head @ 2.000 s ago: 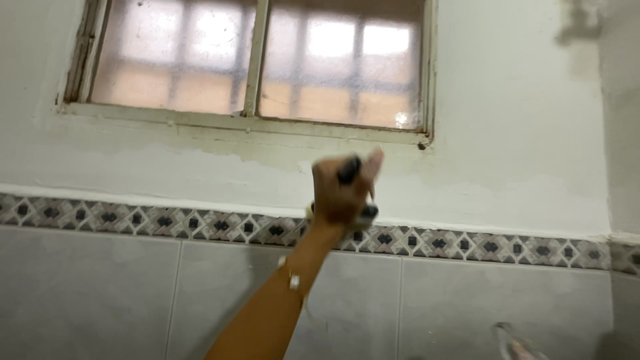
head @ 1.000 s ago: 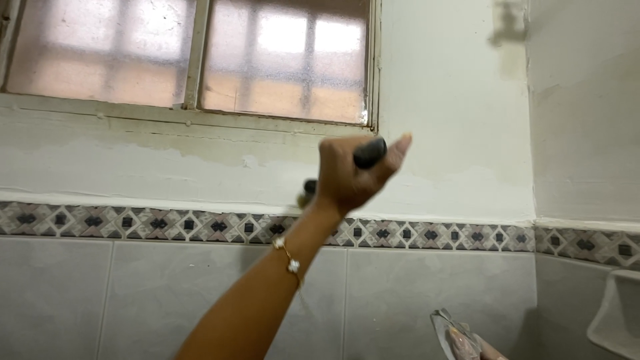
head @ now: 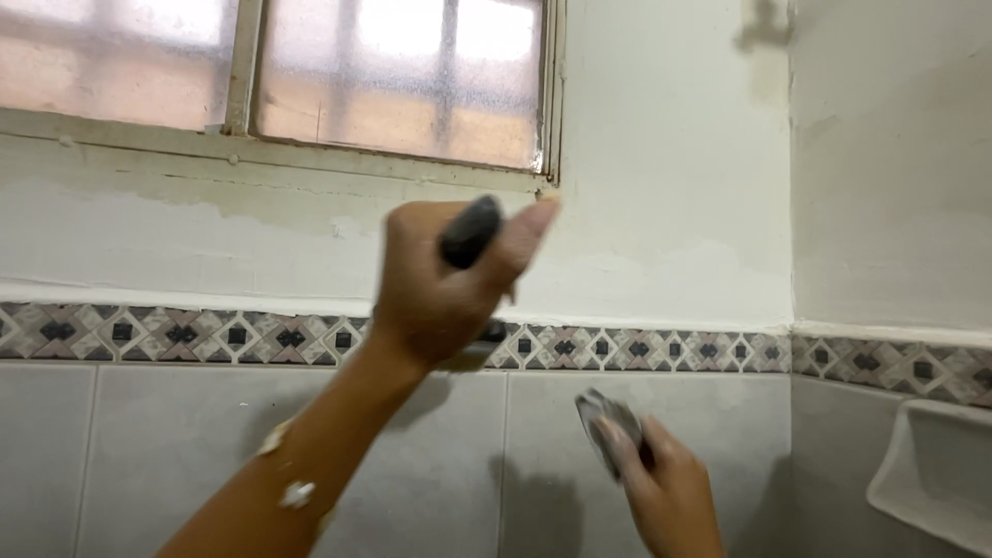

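Observation:
My left hand (head: 438,275) is raised in front of the wall, below the window, closed around the black handle (head: 471,232) of a tool. The tool's lower part (head: 477,349) shows blurred behind my wrist, by the patterned border tiles; its working edge is mostly hidden. A bracelet circles this forearm. Lower and to the right, my right hand (head: 659,473) grips a flat grey tool (head: 608,434), perhaps a scraper, in front of the grey wall tiles. Motion blur hides its exact kind. White plaster or paint (head: 635,271) covers the wall above the border, with uneven patches.
A frosted window (head: 403,85) in a worn metal frame is at the upper left. The border tiles (head: 639,349) run across to the wall corner at right. A pale wall-mounted holder or dish (head: 887,480) juts out at lower right. A blurred fitting (head: 763,31) is at the top right.
My right hand with its grey tool has come up further into view from the bottom edge. My left hand keeps hold of the black handle. The view has shifted rightward since the first frame.

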